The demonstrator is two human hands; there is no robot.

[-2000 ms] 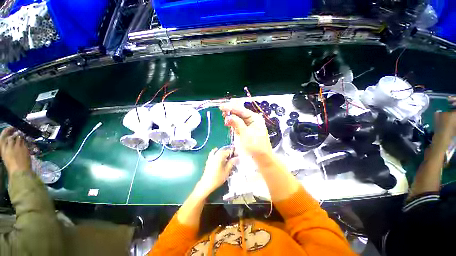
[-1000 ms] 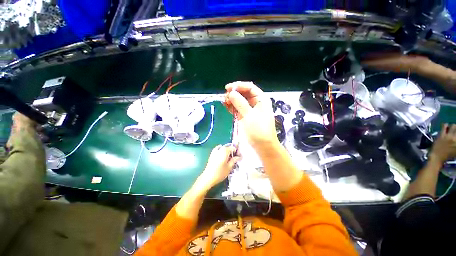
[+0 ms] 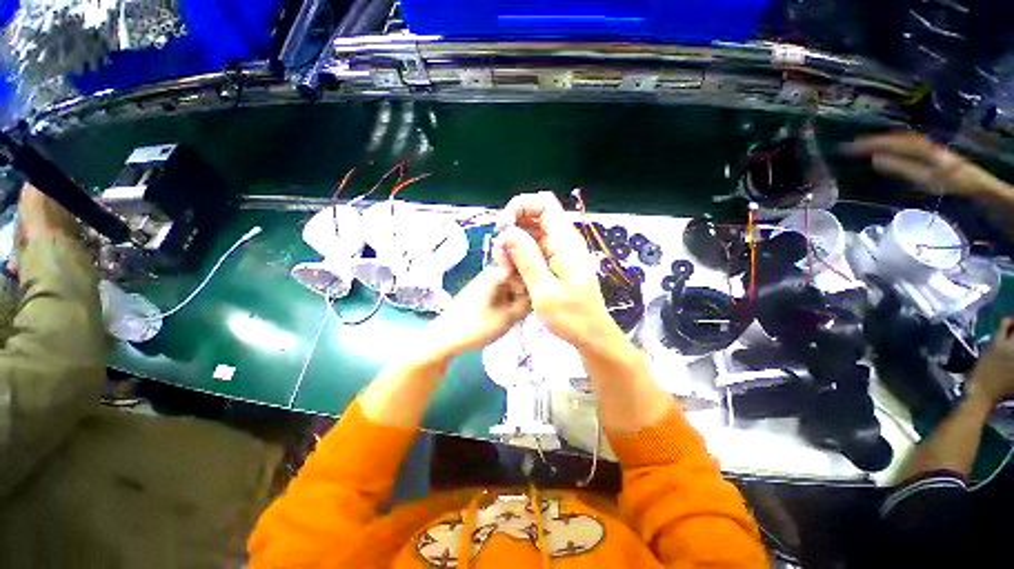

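My left hand (image 3: 486,312) and my right hand (image 3: 553,267) meet above the middle of the bench. Their fingers are pinched together on something small, likely lead wire ends; the fingers hide most of it. A white housing (image 3: 517,361) stands below my hands near the bench's front edge, its wide mouth up and its flared base towards me. Whether the pinched wires run into it is hidden by my hands.
White housings (image 3: 428,247) with red wires stand at left. Small black rings (image 3: 639,247), a black round base (image 3: 703,317) and black covers (image 3: 842,406) lie on the white sheet (image 3: 667,420) at right. A black device (image 3: 158,206) and coworkers' arms flank the bench.
My left hand has moved up to meet my right hand, and the white housing below shows more. The view has shifted slightly. At right, a coworker's hand reaches over the bench.
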